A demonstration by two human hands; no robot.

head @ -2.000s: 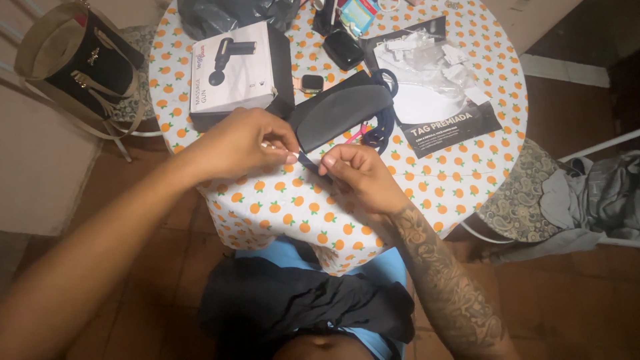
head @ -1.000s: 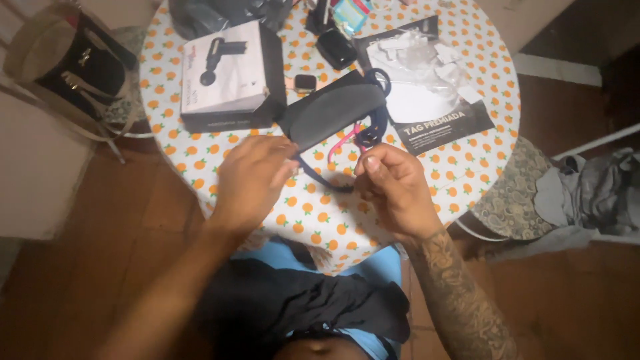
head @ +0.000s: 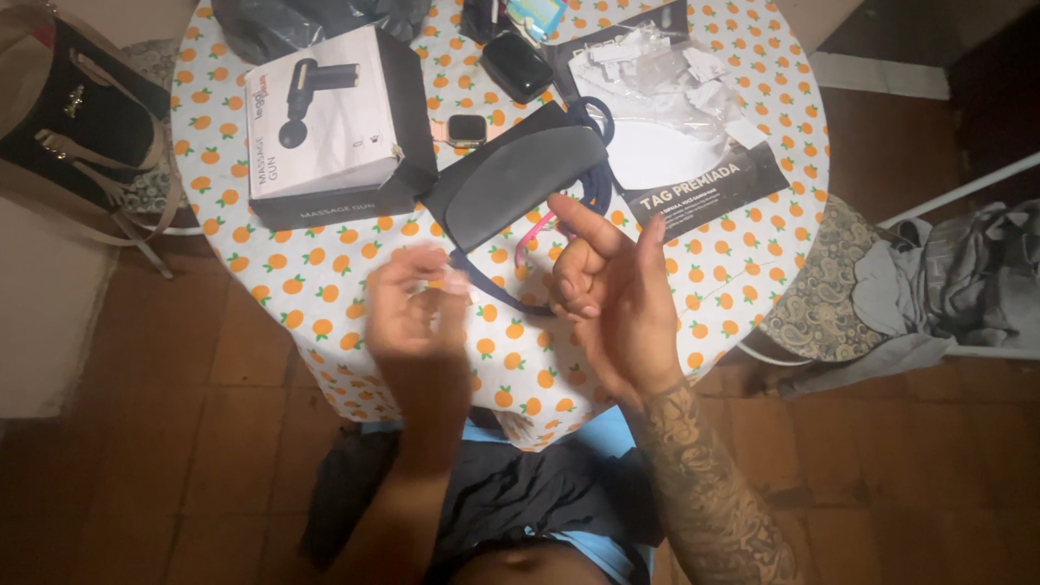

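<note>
My left hand (head: 418, 305) is blurred above the table's near part, fingers bent, with a small whitish thing at the fingertips that is too blurred to name. My right hand (head: 613, 296) is palm up with thumb and forefinger apart and the other fingers curled; nothing shows in it. Just beyond both hands lies a dark glasses case (head: 528, 183) with a curved flap. A navy cord (head: 504, 296) loops around its near side and up its right side. Beside the case, partly behind my right hand, is a slim pink object (head: 532, 236).
A massage gun box (head: 325, 122) stands at the left, with a smartwatch (head: 466, 130) beside it. Farther back are a glossy black case (head: 517, 67) and a dark plastic bag (head: 301, 24). Clear plastic wrapping (head: 658, 77) lies on a printed black card (head: 715, 195) at the right.
My hands, close together two seconds ago near the case, are now apart. My right hand has turned palm up, and its thumb and forefinger have spread.
</note>
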